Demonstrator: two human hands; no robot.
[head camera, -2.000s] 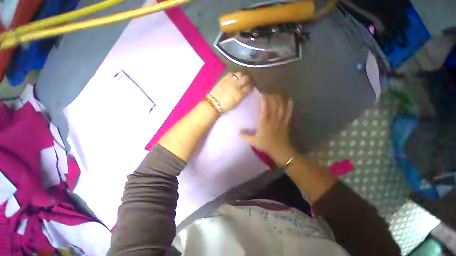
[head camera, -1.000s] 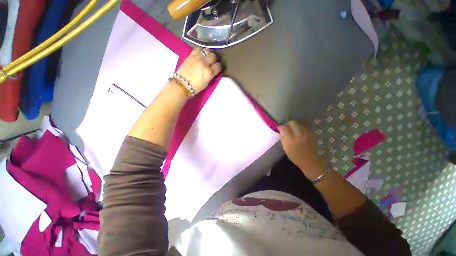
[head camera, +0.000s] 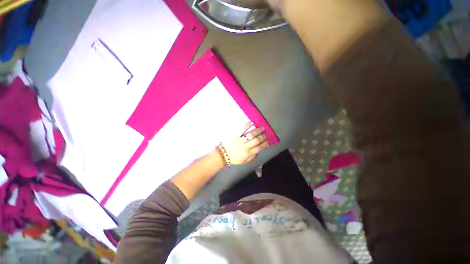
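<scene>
The pale garment panel (head camera: 190, 118) lies flat on the grey pressing table (head camera: 288, 87), with a magenta section (head camera: 170, 93) between its two pale parts and a magenta hem band (head camera: 239, 98) folded along its right edge. My left hand (head camera: 250, 146) lies on the panel's lower right corner, fingers on the hem band, pressing it flat. The iron (head camera: 232, 15) shows its silver pointed soleplate at the top edge, cut off by the frame. My right hand (head camera: 275, 6) is at the iron, blurred and mostly cut off, so its grip cannot be told.
A crumpled magenta and pale heap (head camera: 26, 113) lies at the left. Magenta scraps (head camera: 344, 161) lie on the patterned floor at the right. Blue items (head camera: 422, 18) are at the upper right. My right forearm crosses the right side.
My right hand has left the hem's corner and moved up to the iron. My left hand has moved down to that corner. The magenta section is now spread wide and the hem band shows broader.
</scene>
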